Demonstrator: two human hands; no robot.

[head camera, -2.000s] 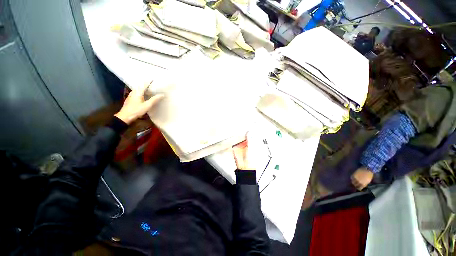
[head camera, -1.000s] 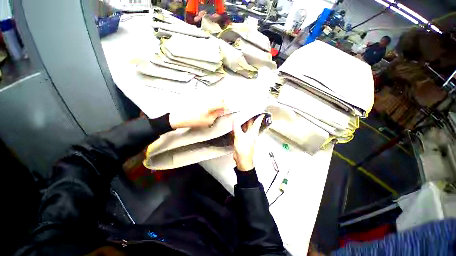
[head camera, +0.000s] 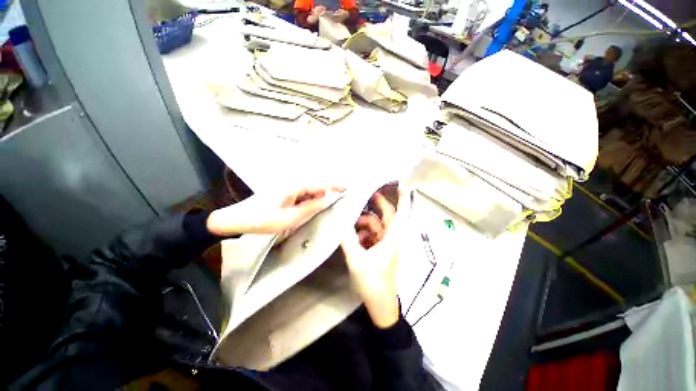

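A beige bag body [head camera: 305, 305] lies open-mouthed over the table's near edge and my lap, its mouth towards me. A small dark magnetic snap [head camera: 306, 244] shows on its panel. My left hand [head camera: 278, 212] grips the bag's upper edge, fingers partly hidden behind the panel. My right hand [head camera: 374, 256] holds the bag's right side near a dark curved opening, with fingertips curled inside. Whether it also holds a small fitting cannot be told.
Stacked bag bodies [head camera: 511, 137] stand at the right, more piles [head camera: 298, 76] at the back. Green pieces [head camera: 446, 281] and black cord [head camera: 421, 290] lie right of my hand. A grey cabinet [head camera: 114, 99] stands left, a blue basket [head camera: 174, 33] behind. People sit in the background.
The bag was closed and flat, then lifted and tilted; its mouth now gapes wider towards me. My left hand has moved down a little. The sleeve of another person at lower right is gone.
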